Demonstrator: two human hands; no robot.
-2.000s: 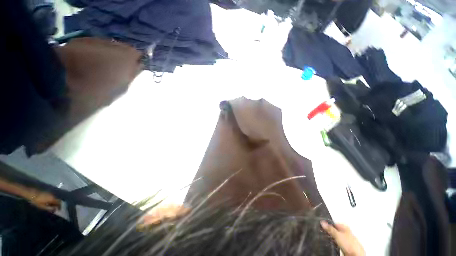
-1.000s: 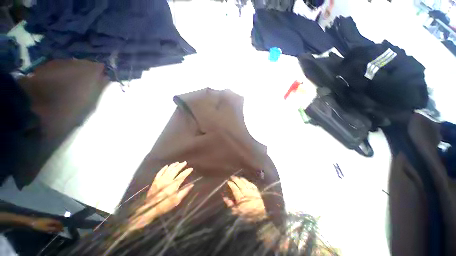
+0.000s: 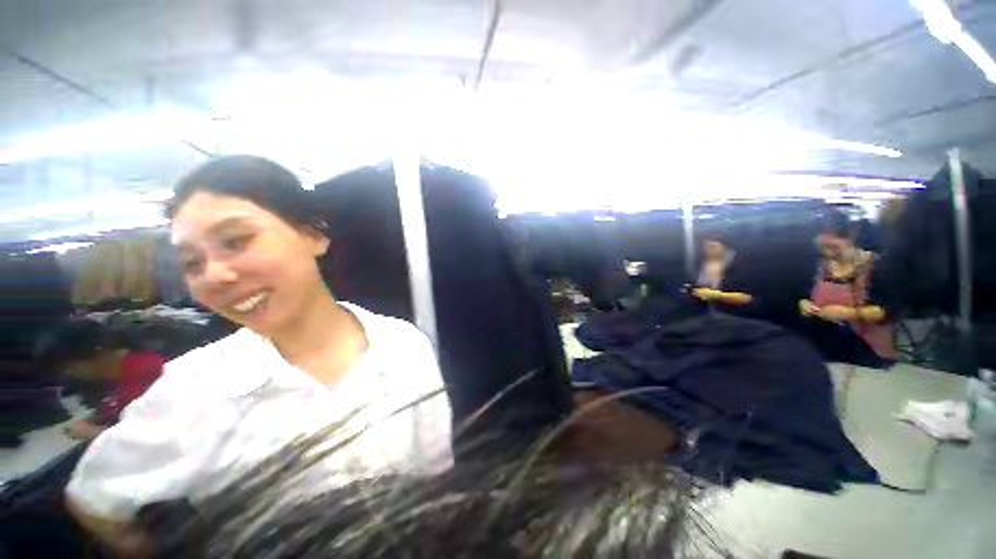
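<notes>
Neither of my hands is in view; hair covers the lower middle of the picture. The nearest garments are a large heap of dark navy garments (image 3: 726, 382) on the white table (image 3: 917, 513), right of centre. A brown garment (image 3: 617, 431) lies at the left end of the heap, partly hidden by the hair. The brown vest that my hands were on is not in view.
A person in a white shirt (image 3: 328, 404) stands close by at left. Tall dark hanging garments (image 3: 470, 284) and a metal post (image 3: 414, 246) are behind. Two people (image 3: 843, 289) work beyond the heap. A white cloth (image 3: 937, 418) lies at far right.
The view has swung up and left from the table to the room. The vest and both my hands have left the picture, and the person in white has come into it.
</notes>
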